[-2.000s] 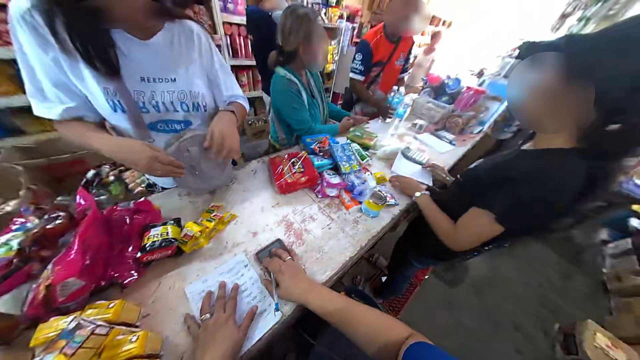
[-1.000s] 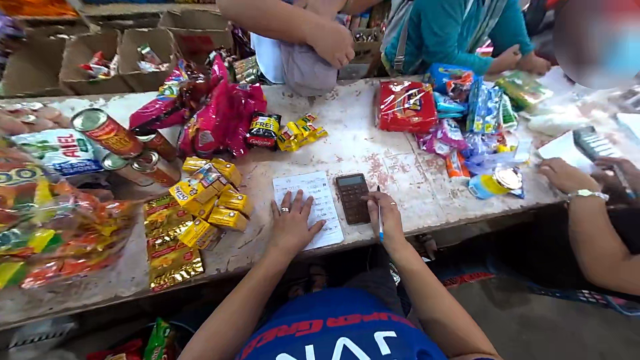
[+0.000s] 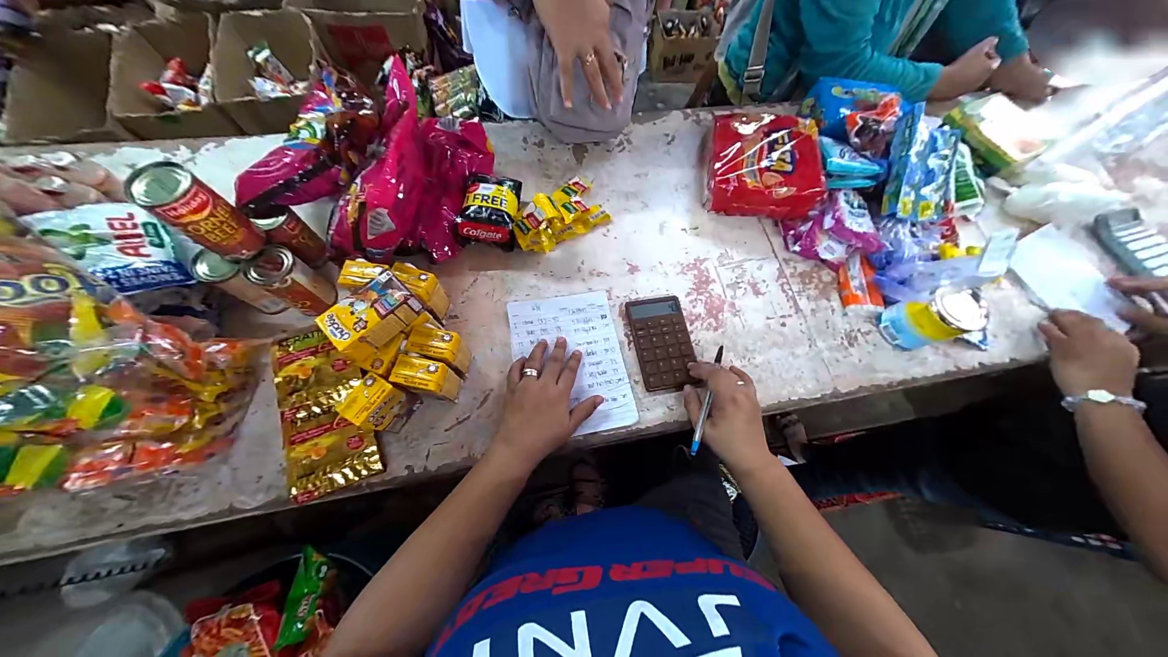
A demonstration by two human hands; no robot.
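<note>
My left hand (image 3: pixel 540 394) lies with fingers apart on a handwritten sheet of paper (image 3: pixel 593 319) at the near edge of the counter. To its right is a brown calculator (image 3: pixel 661 345), flat beside the sheet. My right hand (image 3: pixel 730 406) has a pen (image 3: pixel 703 415) between its fingers, with a fingertip at the calculator's lower right corner. The calculator's display is lit too faintly to read. Left of my left hand stand small yellow boxes (image 3: pixel 429 376) piled on gold sachet strips (image 3: pixel 324 429).
Cans (image 3: pixel 196 214), pink packs (image 3: pixel 383 201) and yellow sachets (image 3: pixel 558 217) fill the counter's (image 3: pixel 630 237) left side. Right are a red pack (image 3: pixel 765 166) and other goods. A person's hands rest by a white paper (image 3: pixel 1068 274) at right; others stand across, one hand (image 3: pixel 584 55) over grey cloth.
The view has swung left and down since two seconds ago. The calculator, under my right hand then, now lies uncovered for the most part, with that hand at its lower corner.
</note>
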